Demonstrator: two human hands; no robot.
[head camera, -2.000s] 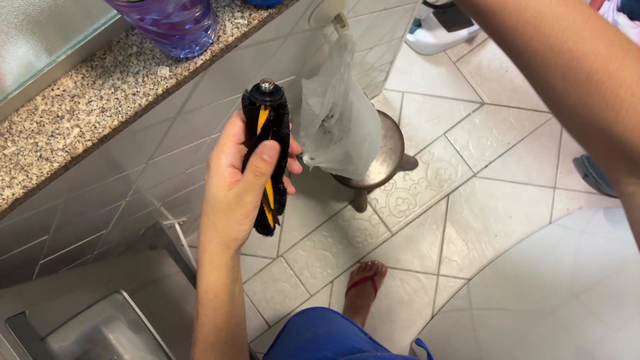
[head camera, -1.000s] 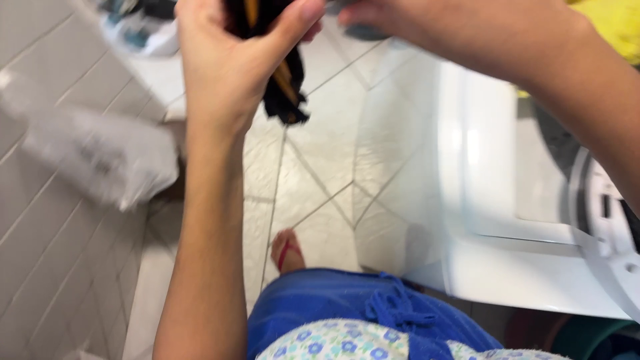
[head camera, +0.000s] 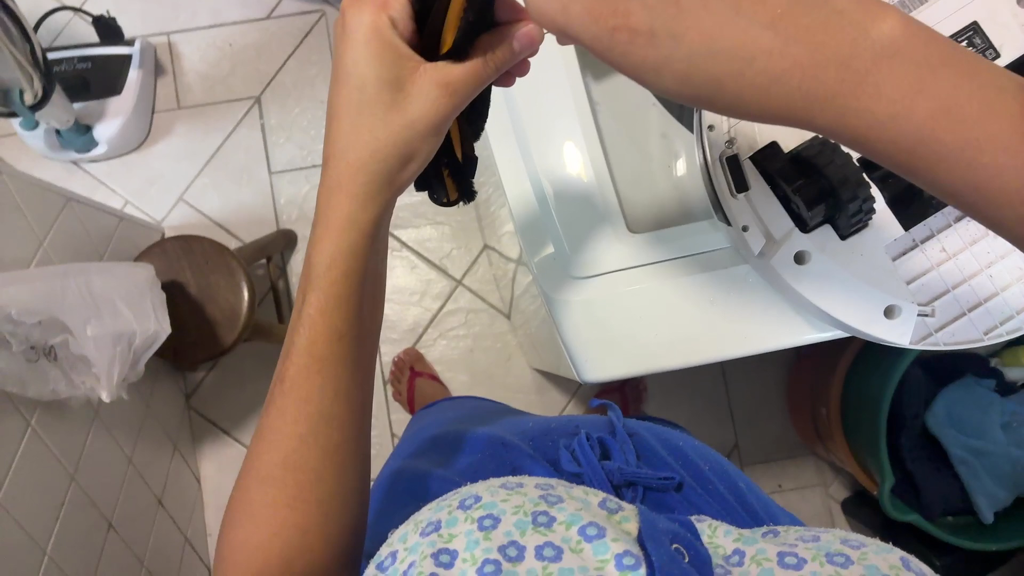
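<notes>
My left hand (head camera: 400, 96) is closed around a black brush roller with yellow strips (head camera: 454, 152), its lower end hanging below the palm near the top of the view. Close to the roller's upper part is my right hand (head camera: 552, 20); most of it is cut off by the top edge, so whether it grips anything is hidden. To the right, partly under my right forearm, an upturned white robot vacuum (head camera: 768, 264) with a black wheel (head camera: 832, 184) rests on a white washing machine (head camera: 640, 296).
At left stand a round wooden stool (head camera: 200, 296), a hanging white plastic bag (head camera: 72, 328) and a white and black appliance base (head camera: 120, 104) on the tiled floor. A green bucket of clothes (head camera: 872, 448) is at lower right.
The view has swung right, from the granite ledge to the washing machine and robot vacuum. My right hand has come close to the roller, which my left hand still holds.
</notes>
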